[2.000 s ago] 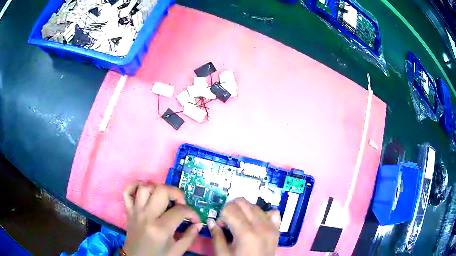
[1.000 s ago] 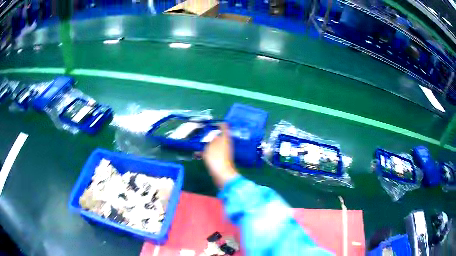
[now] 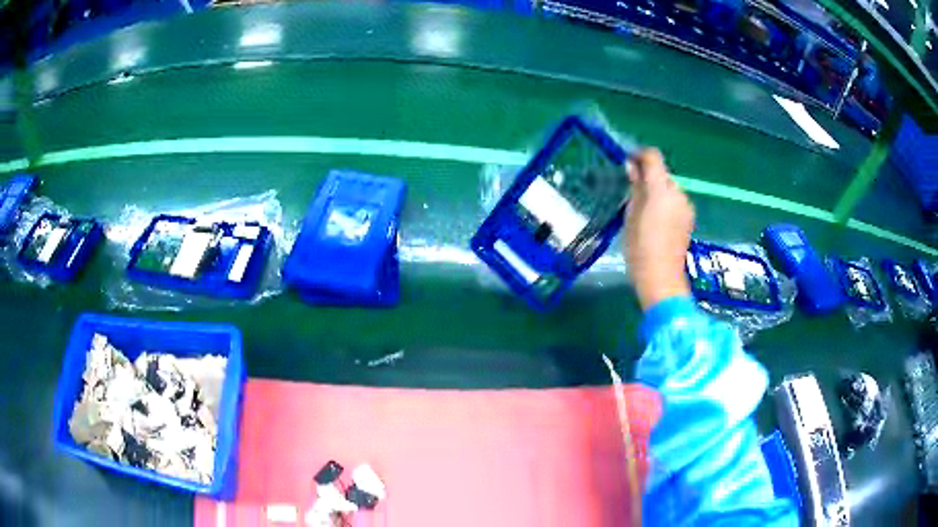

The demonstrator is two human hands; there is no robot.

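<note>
My right hand, in a blue sleeve, grips the upper right edge of an open blue device housing. The housing is turned at an angle over the green belt; whether it touches the belt I cannot tell. A white rectangle, a small black part and thin dark leads show inside it. Clear film shows around its top corner. Small wired black and white parts lie in a loose pile on the pink mat, at the bottom of the view. My left hand is not in view.
A blue bin of jumbled parts stands at the left. Closed blue housings are stacked left of the held unit. Other open units lie on film along the belt. A long white-silver pack lies at lower right.
The view has shifted up and right along the belt. My right hand, earlier at a unit left of the blue stack, now holds a housing right of it. The unit worked on at first is no longer on the mat.
</note>
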